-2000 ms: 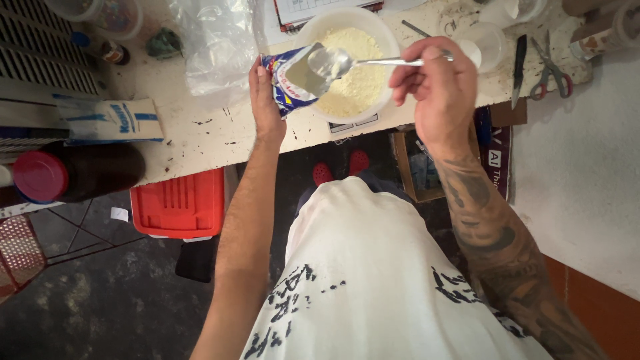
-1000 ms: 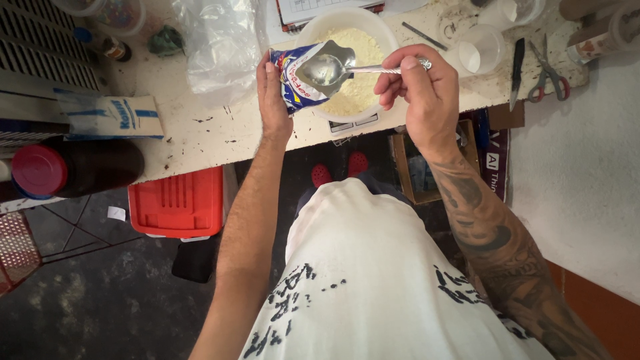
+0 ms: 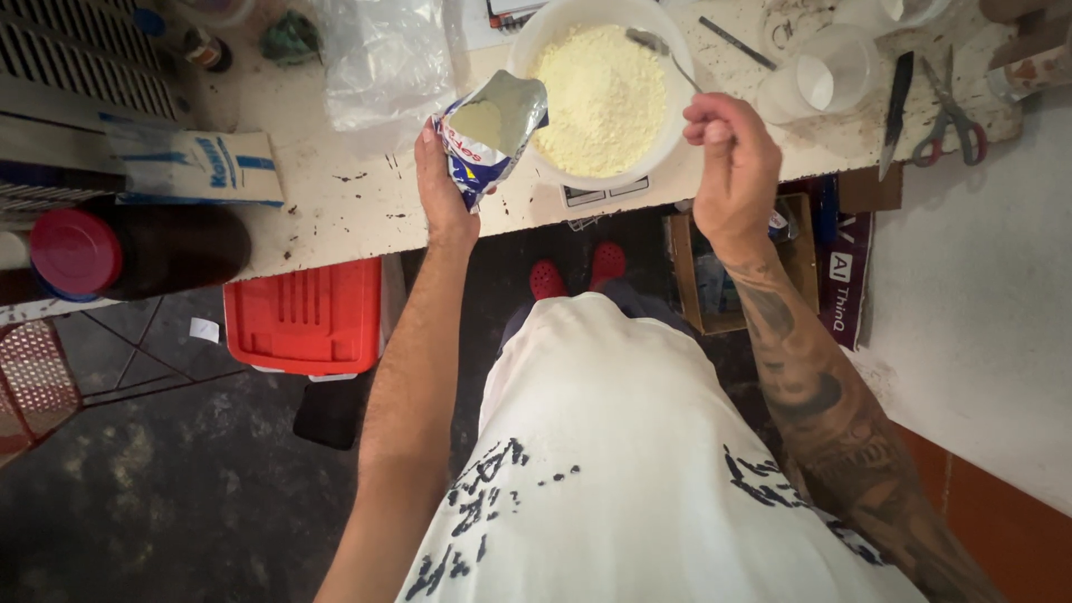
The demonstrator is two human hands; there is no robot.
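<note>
My left hand [image 3: 450,180] holds an opened foil pouch [image 3: 494,126], its silver inner side facing up and pale powder showing in it. Just right of the pouch, a white plastic bowl [image 3: 680,79] holds a heap of pale yellow powder [image 3: 599,100]. The bowl stands on what looks like a kitchen scale [image 3: 605,193], of which only the front edge shows. My right hand [image 3: 733,159] grips the handle end of a metal spoon [image 3: 682,71] at the bowl's right side. The spoon's head is over the powder near the far right rim.
Right of the bowl lie a dark thin rod [image 3: 737,42], a clear plastic cup [image 3: 821,79], a knife [image 3: 898,113] and scissors [image 3: 949,117]. A clear plastic bag [image 3: 385,63] and a paper packet [image 3: 209,167] lie to the left. A large red-lidded jar [image 3: 75,251] is at far left.
The spoon has moved from the mouth of the pouch to over the right part of the bowl. My left hand and the pouch have shifted a little left, uncovering more of the powder.
</note>
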